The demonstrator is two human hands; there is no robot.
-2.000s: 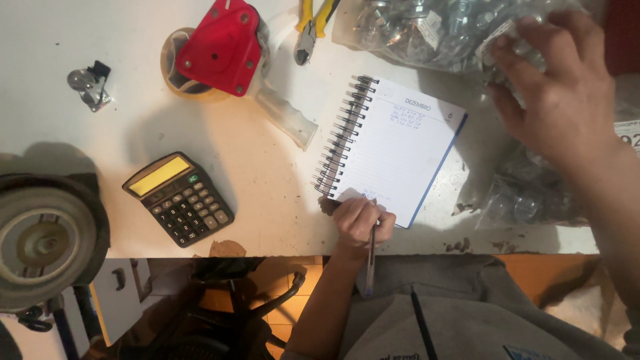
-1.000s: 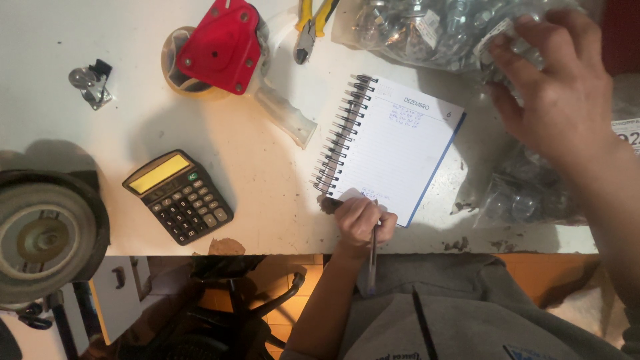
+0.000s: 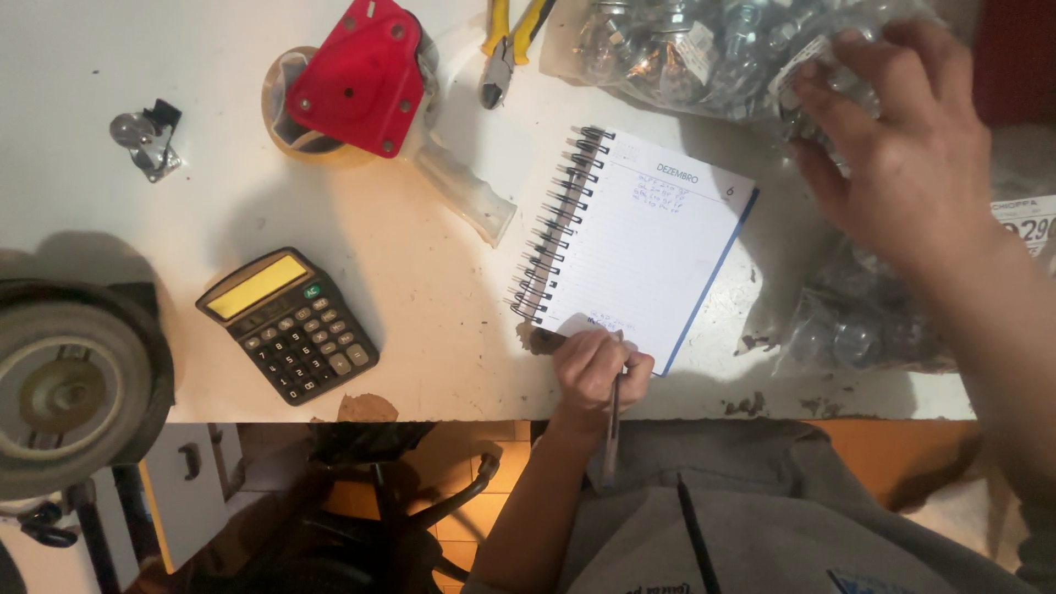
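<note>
My left hand (image 3: 601,371) holds a pen (image 3: 612,425) at the lower part of an open spiral-bound diary (image 3: 660,256). Its page bears handwriting near the top and a few lines at the bottom, just above my fingers. The pen's tip is largely hidden by those fingers. At the upper right, my right hand (image 3: 891,124) has its fingers curled on a small clear plastic bag (image 3: 800,78) with a white label. Beside it lies a larger clear bag (image 3: 668,58) of metal and clear parts, apparently casters. What lies under my right palm is hidden.
A calculator (image 3: 289,326), a red tape dispenser (image 3: 359,82), yellow-handled cutting pliers (image 3: 499,66) and a small caster (image 3: 148,140) lie on the white table. A large wheel (image 3: 62,396) stands at the left edge. More bagged parts (image 3: 858,334) lie at right; a chair (image 3: 445,503) stands below.
</note>
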